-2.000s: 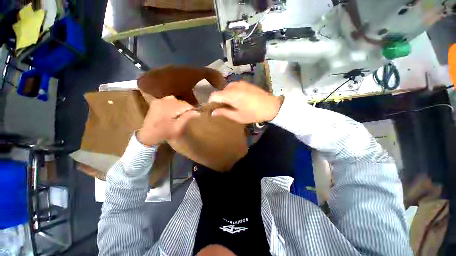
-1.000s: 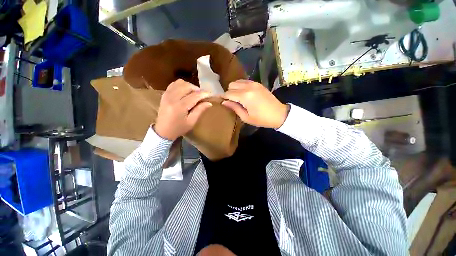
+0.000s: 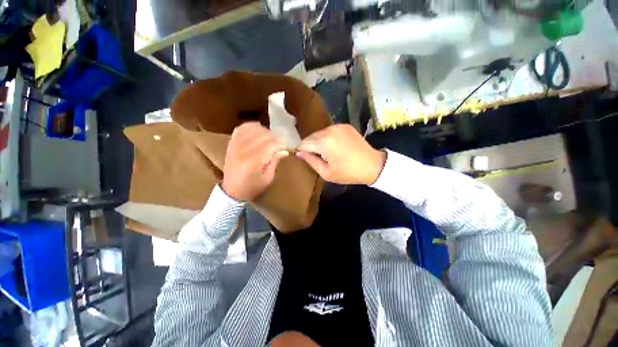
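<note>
A tan-brown leather panel is bent into a curve in front of my chest, its far part arching up behind my hands. My left hand grips its edge with fingers pinched. My right hand pinches the same edge just to the right, the fingertips almost touching. An off-white lining strip stands up between my hands. The exact spot under my fingertips is hidden.
More brown panels with white sheets lie on a stand at the left. The sewing machine table is at the upper right, with a green spool or knob. Blue bins stand far left. A pale tray is at the right.
Since two seconds ago my hands have come closer together on the panel edge, and the off-white strip now stands up between them. Since one second ago the view has shifted slightly.
</note>
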